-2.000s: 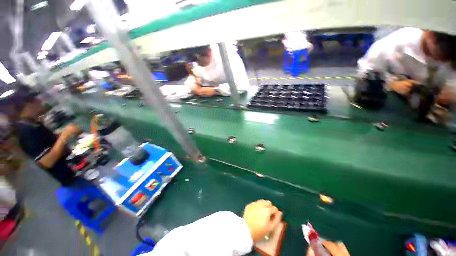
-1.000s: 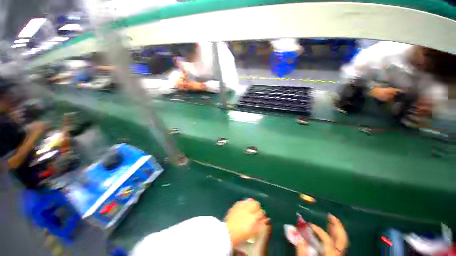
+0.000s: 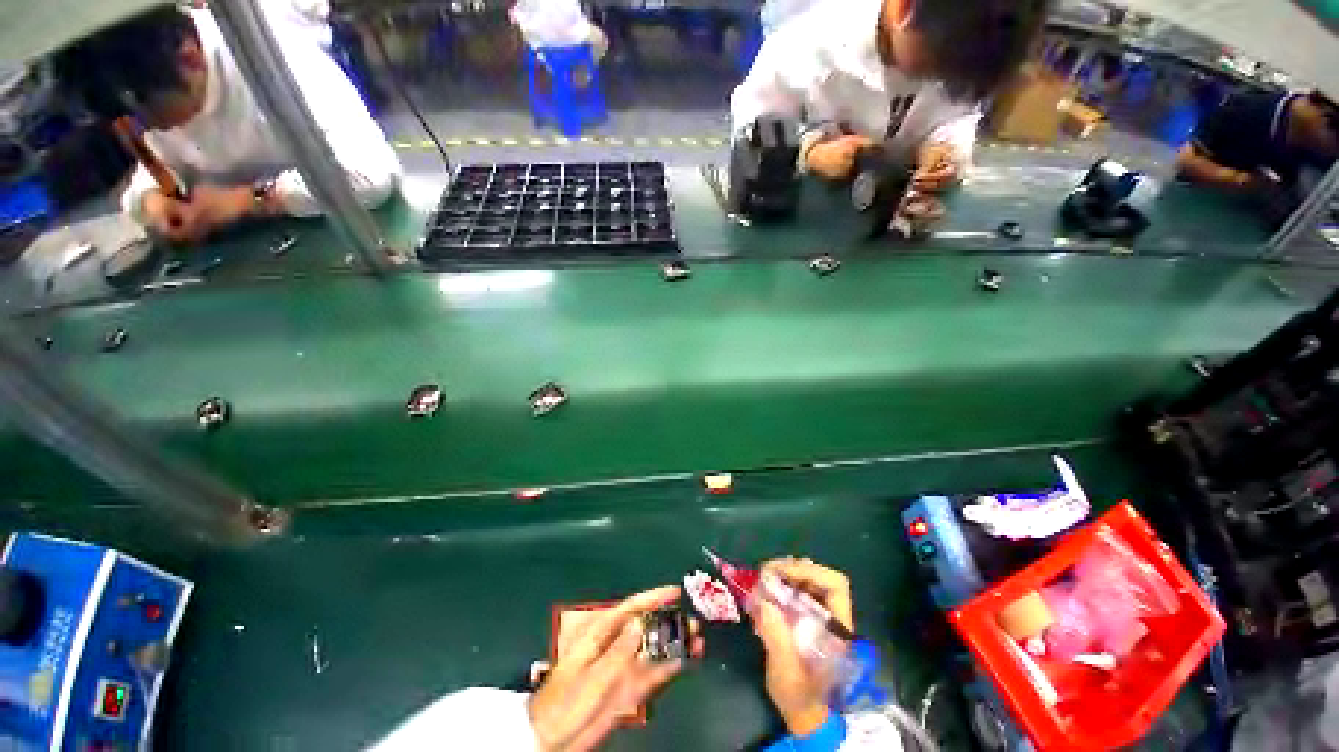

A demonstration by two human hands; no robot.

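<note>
My left hand [image 3: 599, 673] holds a small dark watch-like module [image 3: 665, 635] between its fingers, over a reddish-brown rimmed pad [image 3: 570, 623] that it partly covers. My right hand [image 3: 800, 646] holds a clear glue syringe with red fluid [image 3: 739, 577]. Its thin tip points up and left, near the module but apart from it. A crumpled white tissue with red stains [image 3: 712, 597] is just below the tip, between the hands.
A red bin [image 3: 1013, 664] with pink plastic partly covers a blue controller [image 3: 944, 550] at right. A blue-and-white controller [image 3: 129, 646] stands at left. The green belt [image 3: 764, 345] carries several dark units. A black tray [image 3: 552, 209] and people in white coats are across it.
The view has swung to the right, bringing the red bin into sight. The module now shows in my left hand, and my right hand holds the syringe closer to it.
</note>
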